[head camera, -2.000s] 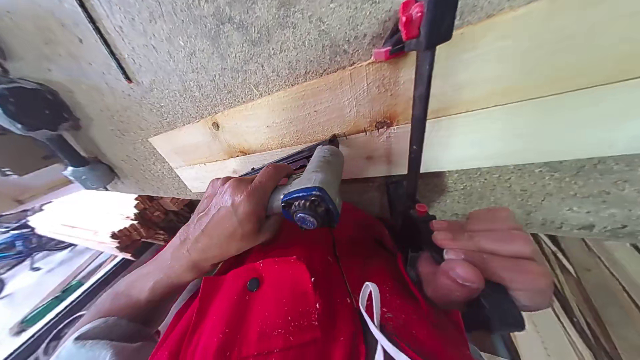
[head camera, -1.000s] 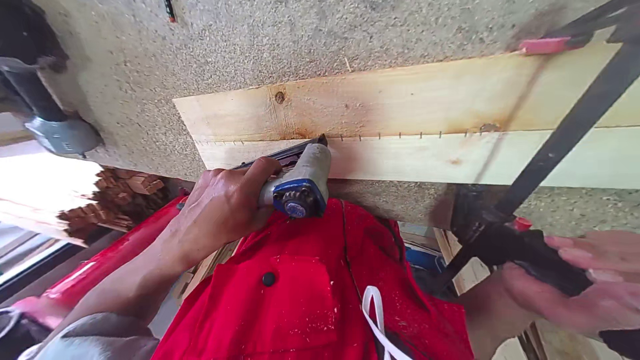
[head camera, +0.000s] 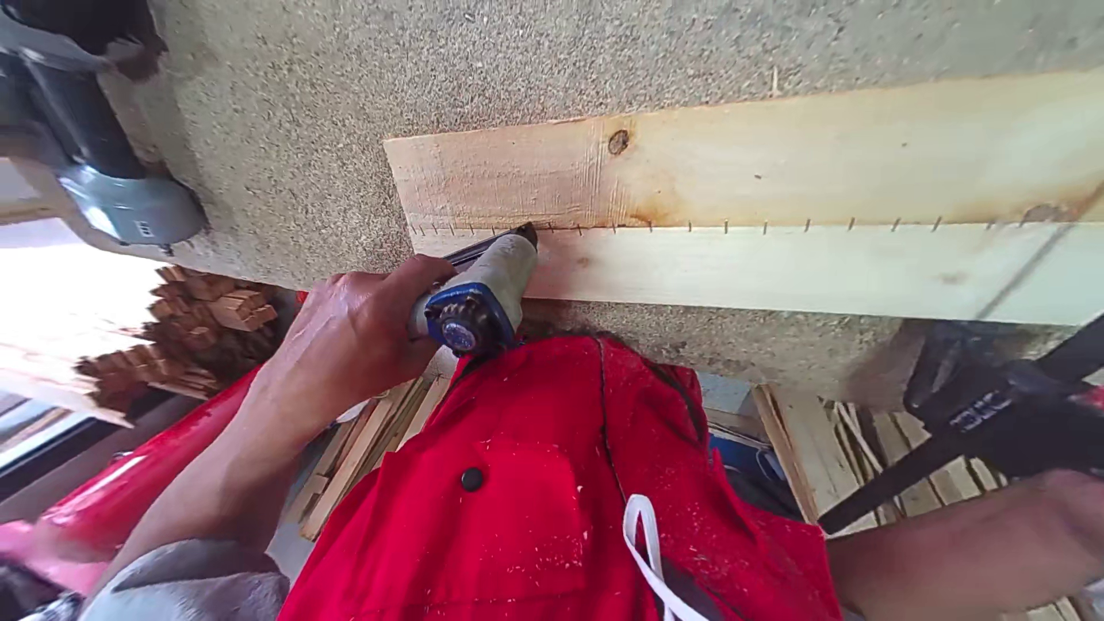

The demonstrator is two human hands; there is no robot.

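Note:
My left hand (head camera: 366, 319) grips a pneumatic stapler (head camera: 487, 297) with a blue-rimmed end cap. Its dark nose rests at the seam between two pale wooden boards lying edge to edge, the wider knotted board (head camera: 742, 155) and the narrower board (head camera: 733, 267). A row of staples crosses the seam, to the right and left of the nose. At the right edge, my right hand (head camera: 1069, 509) is partly out of view beside a black bar clamp (head camera: 1009, 414); its fingers are hidden or cut off, so its hold cannot be told.
A second pneumatic tool (head camera: 134, 203) lies at the upper left of the rough worktable (head camera: 285, 112). Bundled wood pieces (head camera: 207, 323) are stacked below left. More wooden strips (head camera: 914, 448) lie under the table at the right. A red apron (head camera: 517, 517) is close to the table edge.
The bar clamp and my right hand have moved right relative to the boards, off the area they crossed earlier. My left hand keeps the stapler at the seam. The view has shifted.

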